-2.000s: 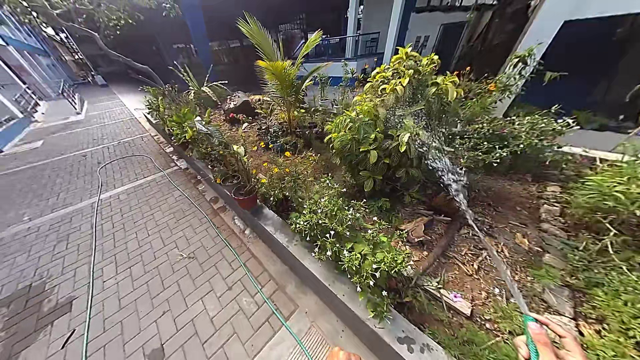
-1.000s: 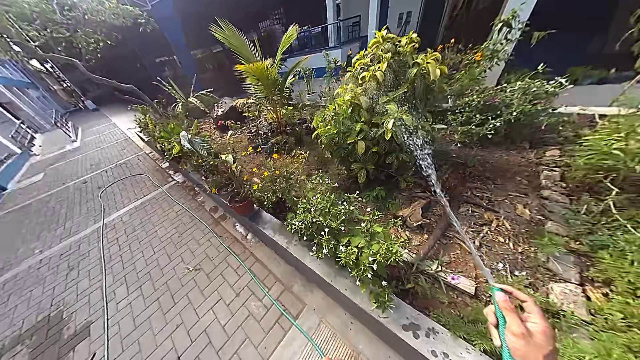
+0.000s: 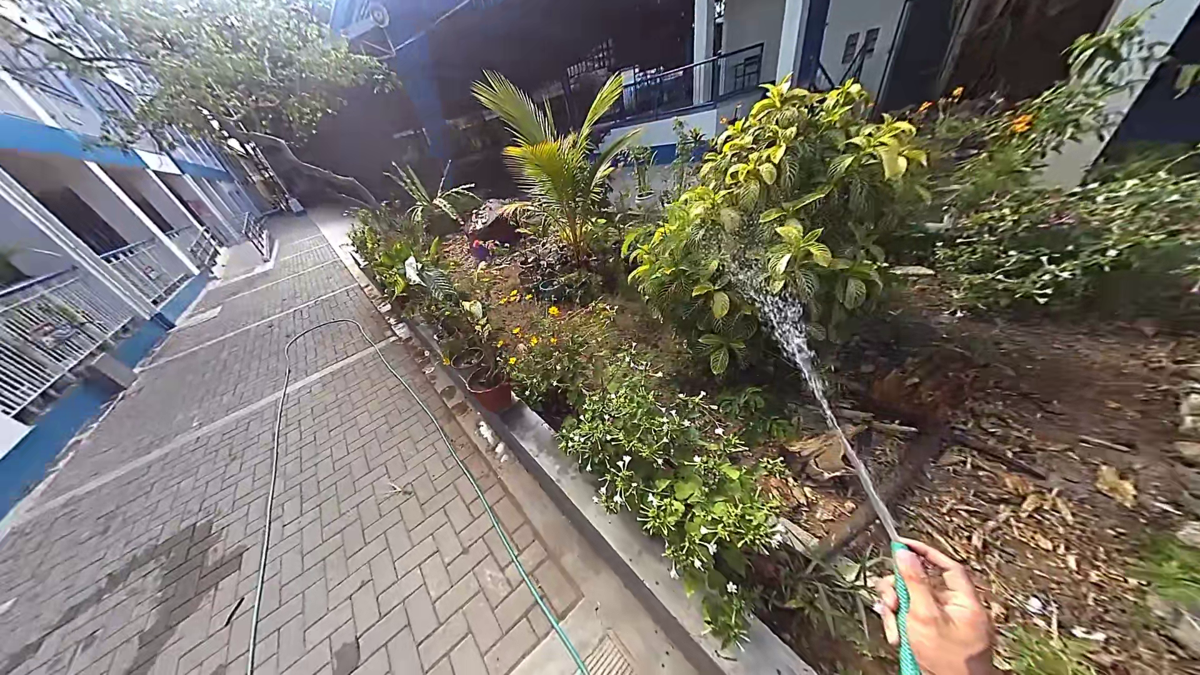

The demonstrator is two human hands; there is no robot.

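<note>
My right hand (image 3: 937, 609) grips the end of a green garden hose (image 3: 902, 600) at the lower right, its thumb near the mouth. A jet of water (image 3: 830, 412) rises up and left from it and spreads against a leafy yellow-green shrub (image 3: 797, 216). Below the shrub grows a white-flowered plant (image 3: 656, 459). The rest of the hose (image 3: 469, 478) loops over the paving at the left and runs out of the bottom edge. My left hand is outside the view.
A concrete curb (image 3: 562, 469) separates the planting bed from the brick paving (image 3: 375, 506). On the curb stands a reddish plant pot (image 3: 489, 389). A drain grate (image 3: 607, 656) lies at the bottom. A railed building (image 3: 84, 300) lines the left side.
The fingertips seen at the bottom edge two seconds ago are out of view. My right hand, low in the corner then, shows more fully, still on the hose. The view has turned somewhat left.
</note>
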